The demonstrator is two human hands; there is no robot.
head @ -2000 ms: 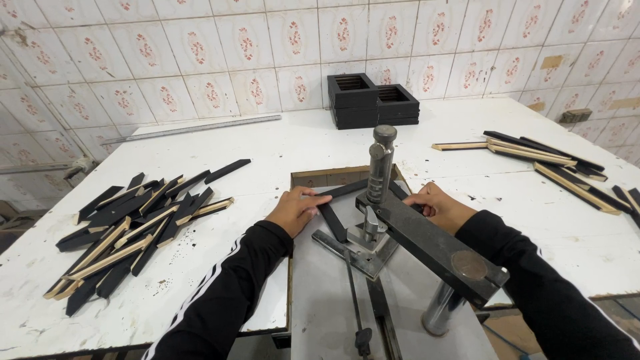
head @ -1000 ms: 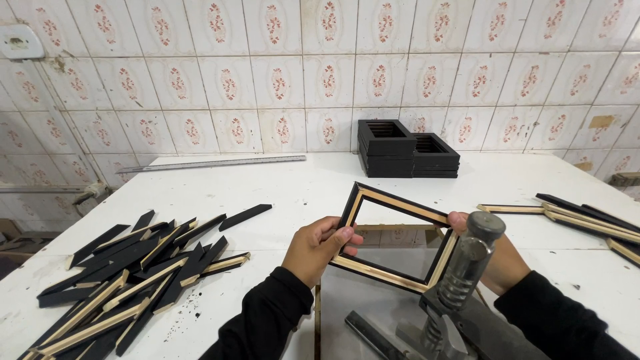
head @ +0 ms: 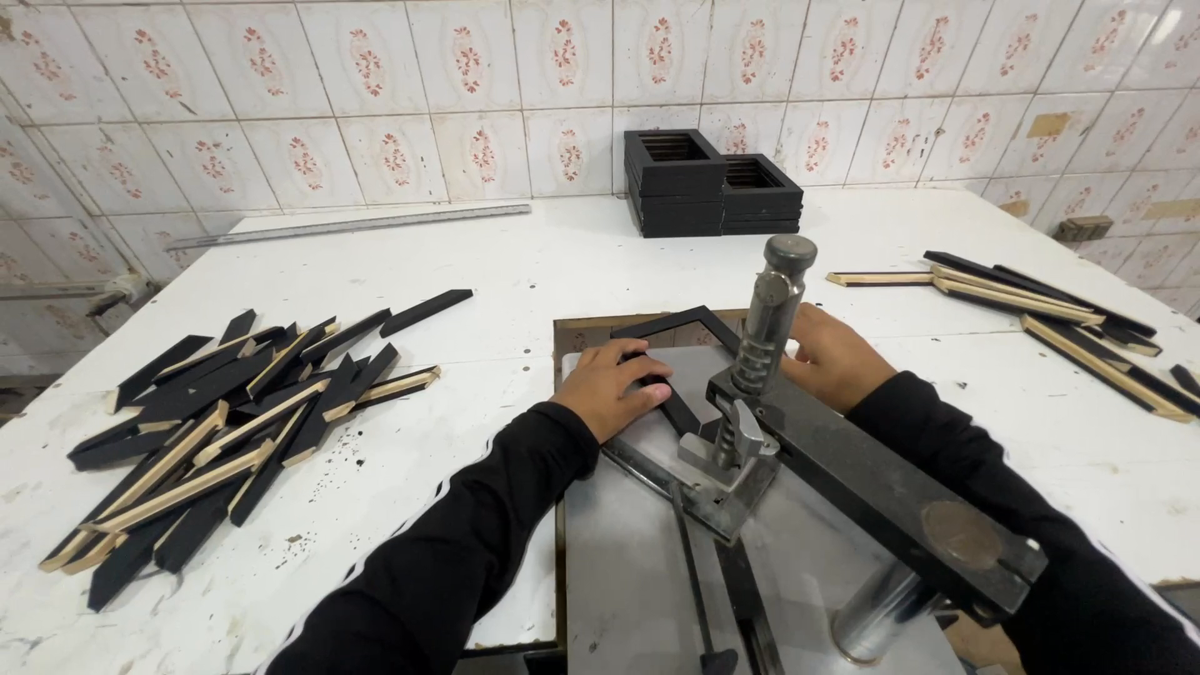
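Note:
A black picture frame [head: 703, 317] lies face up on the grey metal plate of a frame-joining machine, one corner under its upright clamp rod [head: 767, 319]. My left hand [head: 614, 386] grips the frame's left side, fingers over the moulding. My right hand [head: 830, 356] is at the frame's right side, its fingertips partly hidden behind the rod, so its hold cannot be made out. The black clamp arm [head: 872, 487] runs from the rod toward the lower right. Metal corner guides [head: 727, 483] sit beneath the rod.
Loose black and bare-wood moulding strips [head: 234, 422] are heaped on the white table at left. More strips [head: 1050, 309] lie at right. Stacked black frames [head: 677, 183] stand by the tiled wall, with a metal ruler [head: 375, 225] to their left.
The frame was held up with its wooden back showing; it is now down on the machine plate, black face up. Both hands have lowered with it.

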